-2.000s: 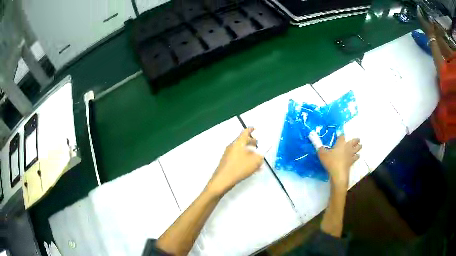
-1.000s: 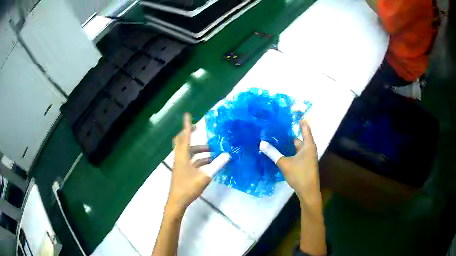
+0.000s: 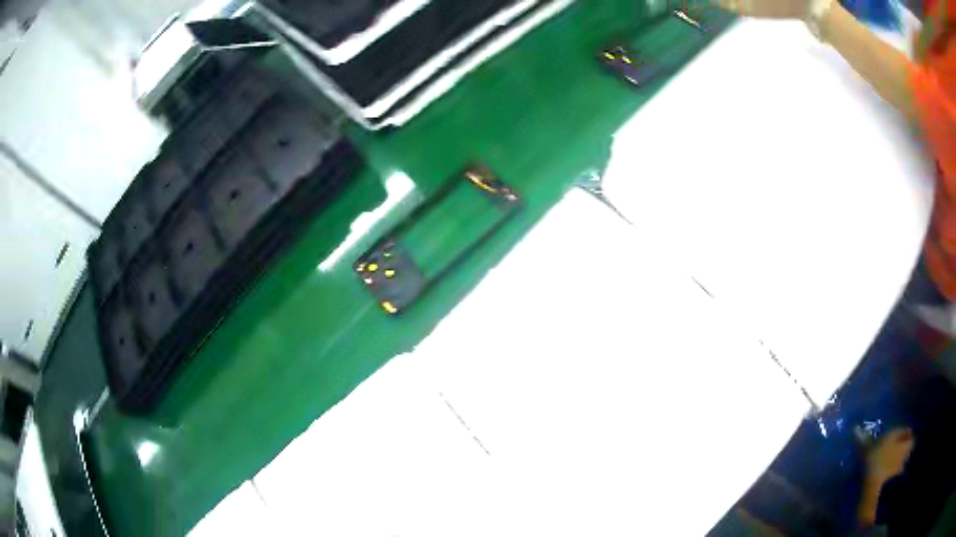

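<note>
A bare hand, which looks like my right hand, is small and blurred at the lower right, below the white sheeting's edge. It is beside shiny blue film in a dark blue area. Whether its fingers grip the film cannot be told. My left hand is not in view. A black phone middle frame with yellow-orange dots lies on the green belt. A second phone middle frame lies farther up the belt.
White sheeting runs along the near side of the green conveyor belt. A black blister tray is at left, with stacked trays behind. Another person's arm and orange clothing are at upper right.
The view has swung right. The blue film pile is gone from the white sheeting. Both hands have left the middle of the view; one hand now shows low at the right.
</note>
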